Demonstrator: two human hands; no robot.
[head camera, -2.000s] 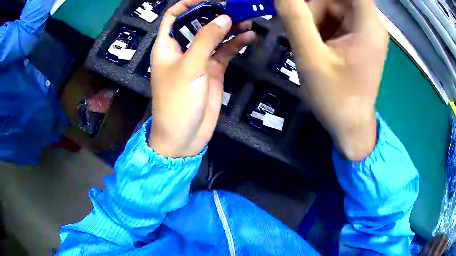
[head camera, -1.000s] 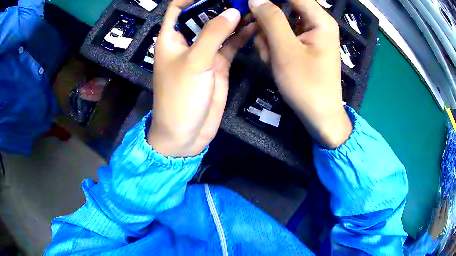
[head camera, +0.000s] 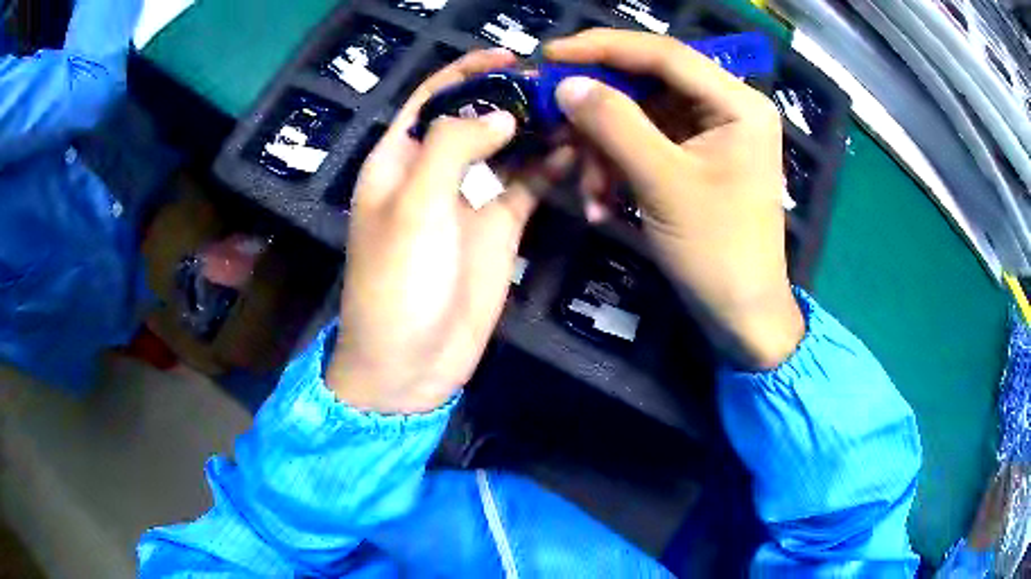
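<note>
My left hand (head camera: 424, 243) holds a black watch body (head camera: 481, 102) between thumb and fingers, with a white label tab (head camera: 482, 184) sticking off it. My right hand (head camera: 707, 187) pinches a blue strap (head camera: 737, 53) between thumb and forefinger. The strap's near end is at the right edge of the watch body; the other end sticks out past my fingers to the right. Whether the two are joined is hidden by my fingertips. Below them lies a black foam tray (head camera: 565, 353) with watch bodies in square pockets, one (head camera: 605, 303) in the front row.
A green bench top (head camera: 893, 243) shows around the tray. Stacked white-grey trays (head camera: 938, 85) stand at the upper right. Clear bags with blue contents (head camera: 1017, 396) lie at the right edge. Another person's blue sleeve and smock (head camera: 57, 226) are at the left, above a cardboard box (head camera: 170, 243).
Both hands and the watch sit lower in view. The strap's far end now shows to the right of my right fingers. The white tab now hangs below the watch body.
</note>
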